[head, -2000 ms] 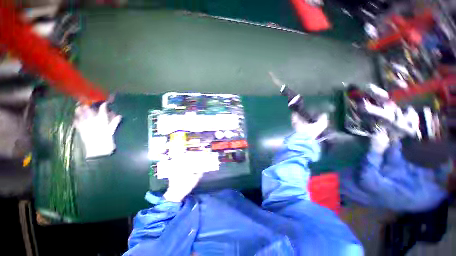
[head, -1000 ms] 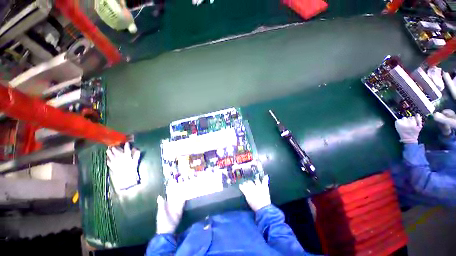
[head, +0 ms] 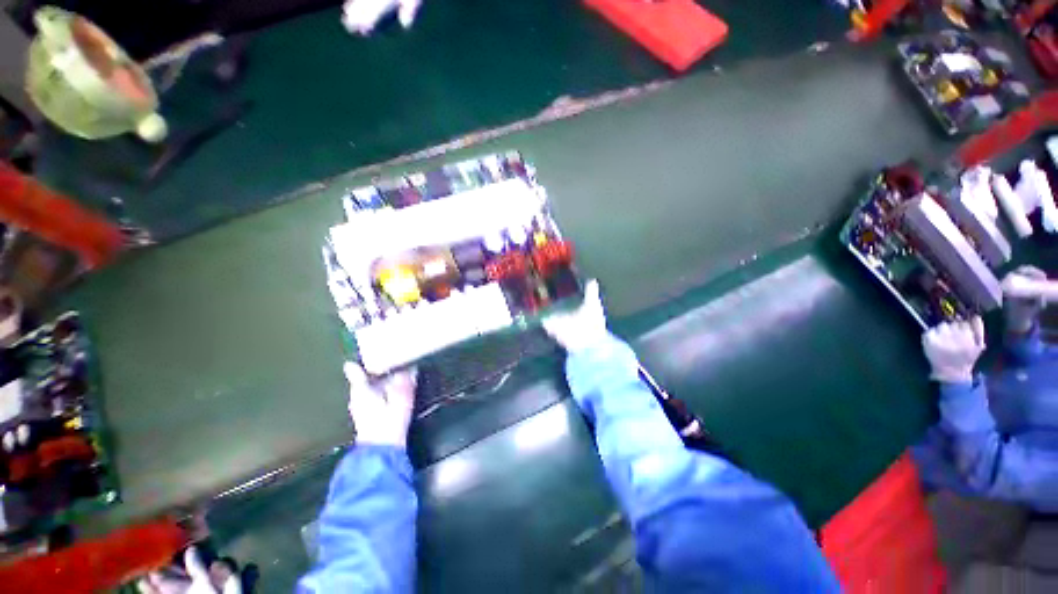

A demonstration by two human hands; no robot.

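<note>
A populated circuit board (head: 435,273) with a long white bar, a yellow-taped transformer, red-brown toroids and a white plate on its near edge is over the conveyor belt. My left hand (head: 381,404), in a white glove, holds its near left corner. My right hand (head: 578,321), also gloved, holds its near right corner. Whether the board touches the belt I cannot tell. The electric screwdriver (head: 685,420) lies on the bench, mostly hidden behind my right sleeve.
The conveyor belt (head: 696,174) runs across. Another board (head: 52,429) is at far left. A neighbour's gloved hands (head: 955,348) hold a board (head: 928,250) at right. Red pads (head: 888,534) are lower right; a red block (head: 661,29) and green fan (head: 93,79) are beyond the belt.
Both hands have moved the board forward from the bench top to over the belt. The view has shifted, and my right sleeve now covers most of the screwdriver.
</note>
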